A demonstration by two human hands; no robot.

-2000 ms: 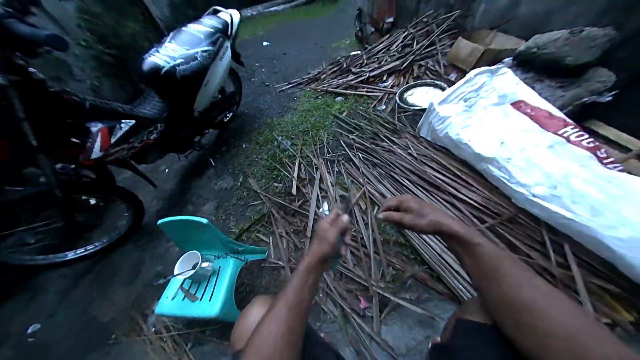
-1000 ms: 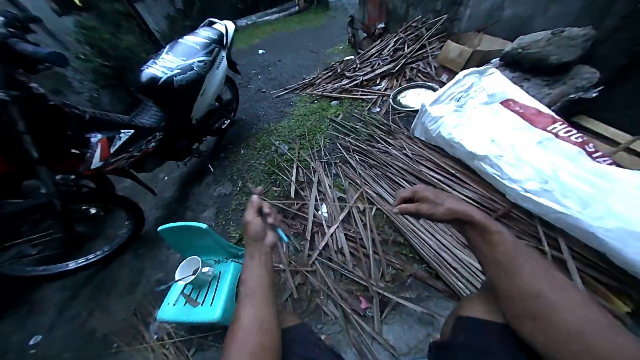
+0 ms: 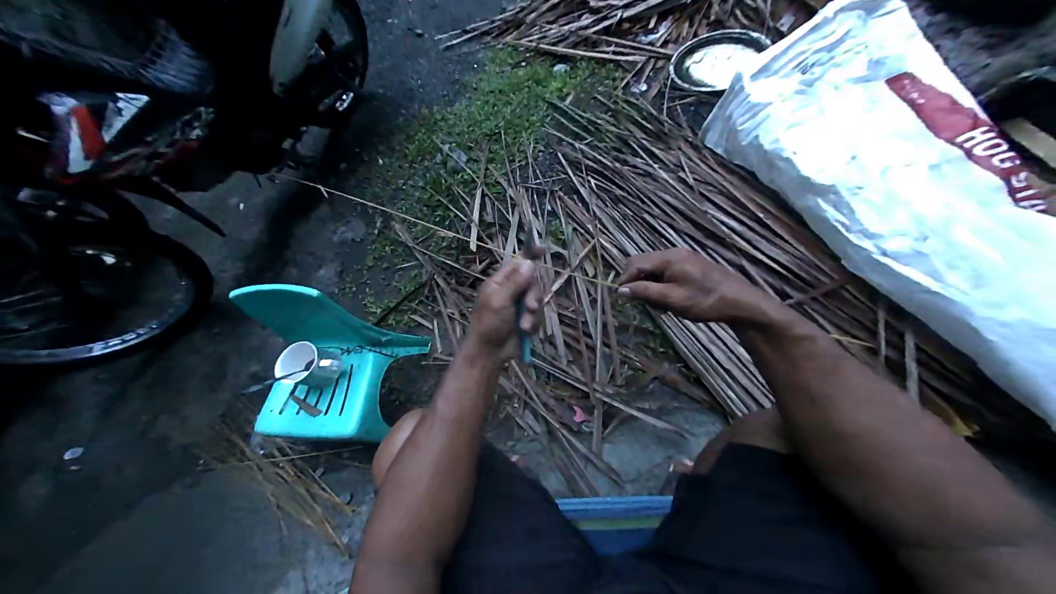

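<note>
My left hand [image 3: 505, 304] is closed around a small knife [image 3: 526, 334] with a blue-green handle; its dark blade points up past my fingers. My right hand [image 3: 681, 285] pinches one end of a thin palm leaf midrib [image 3: 396, 216] between thumb and fingertips. The midrib runs left from there, past the blade, and reaches toward the motorcycle. Whether the blade touches it, I cannot tell. Loose dry leaf strips [image 3: 569, 346] lie scattered on the ground under both hands, and a dense bundle of dry palm leaves [image 3: 685, 198] lies beyond my right hand.
A turquoise plastic chair [image 3: 330, 404] at the left bears a white cup [image 3: 296, 361]. Thin midribs [image 3: 289, 474] lie beside it. A motorcycle [image 3: 115, 165] stands at the upper left. A white printed sack [image 3: 899, 165] covers leaves at the right, near a round basin [image 3: 718, 62].
The view has tilted downward. A long thin midrib now shows stretched between my right hand and the left side. My left hand, lower left of my right one a second ago, is now closer to it.
</note>
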